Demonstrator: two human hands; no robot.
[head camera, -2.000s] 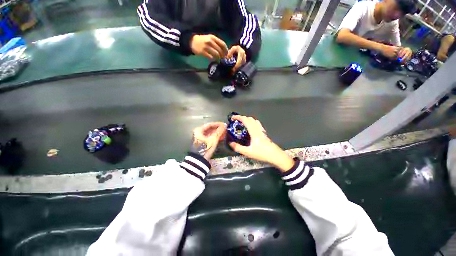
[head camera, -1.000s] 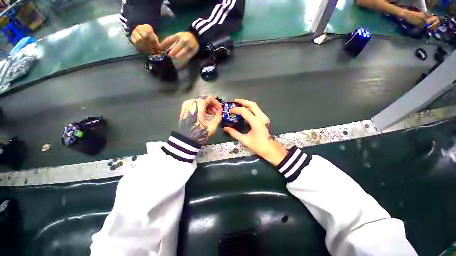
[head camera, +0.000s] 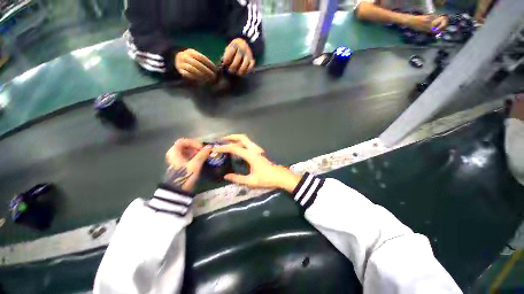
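A small black electronic unit with a blue-lit open end facing up is between my hands, over the near side of the conveyor belt. My right hand is around its right side, with the fingers over the top and the thumb at the near side. My left hand is at its left, with thumb and fingertips pinched together at the unit's upper edge. What the left fingertips pinch is too blurred to tell.
Units stand on the belt: one far left, one lit blue, one with a green spot. A person's hands work opposite. A grey post rises at right. The metal rail runs below my hands.
The view has shifted, so my hands and the unit sit lower and further left. A unit now stands at the far left of the belt. The person opposite no longer shows a unit clearly.
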